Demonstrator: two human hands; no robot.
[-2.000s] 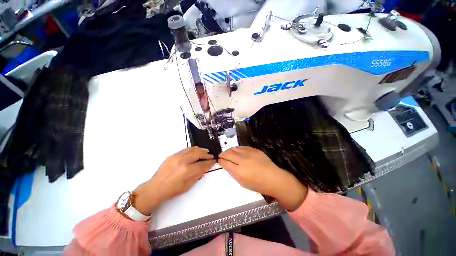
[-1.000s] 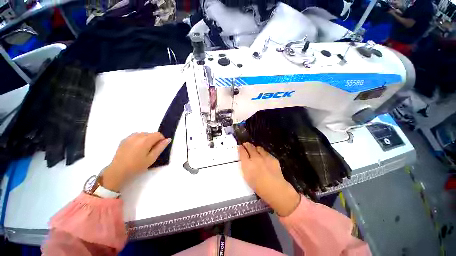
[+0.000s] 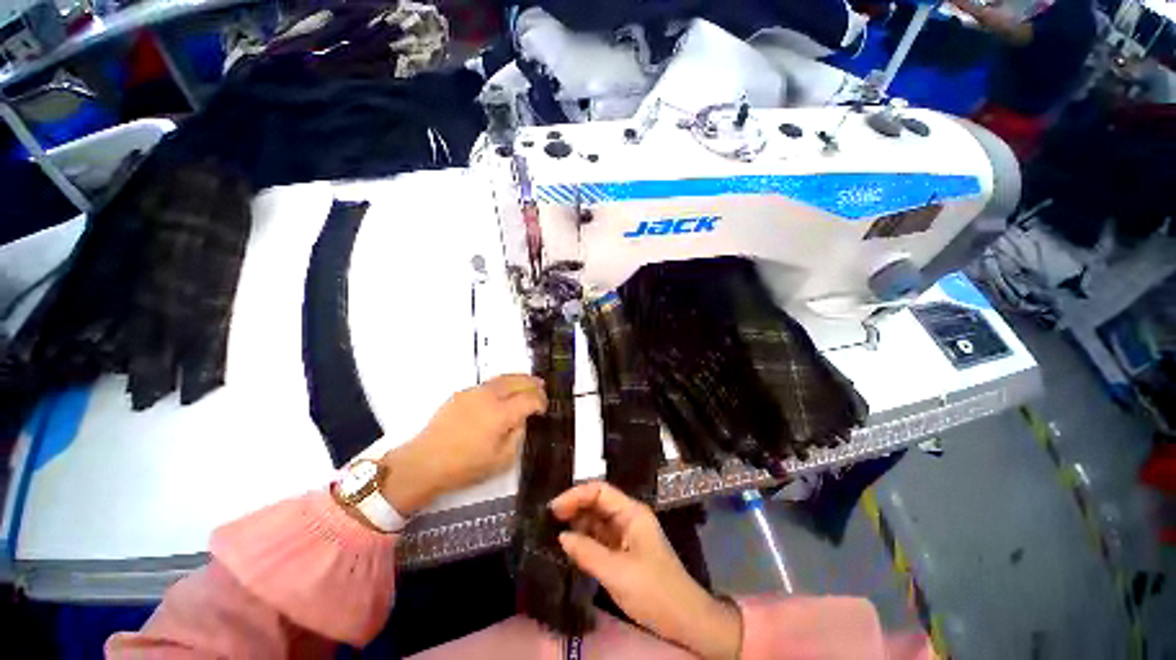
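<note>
A dark plaid strip point(image 3: 551, 451) runs from under the presser foot area of the white JACK sewing machine point(image 3: 761, 194) over the table's front edge. My left hand point(image 3: 477, 436) has its fingertips closed on the strip's left edge, below the needle. My right hand point(image 3: 629, 554) is over the strip's lower part, thumb and forefinger apart. A second plaid strip point(image 3: 629, 400) lies to the right and also reaches the front edge. A dark curved strip point(image 3: 338, 333) lies alone on the table to the left. The needle tip is hard to make out.
A fanned plaid bundle point(image 3: 761, 374) lies under the machine arm. Another plaid bundle point(image 3: 194, 277) lies at the left, beside a plain dark cloth pile point(image 3: 348, 123). White and dark pieces point(image 3: 645, 65) are heaped behind. A person point(image 3: 1038, 52) is partly visible at the upper right.
The dark curved strip now lies farther left, released by my left hand. My left hand has moved right to a plaid strip at the needle; my right hand has moved down. Two strips now extend forward.
</note>
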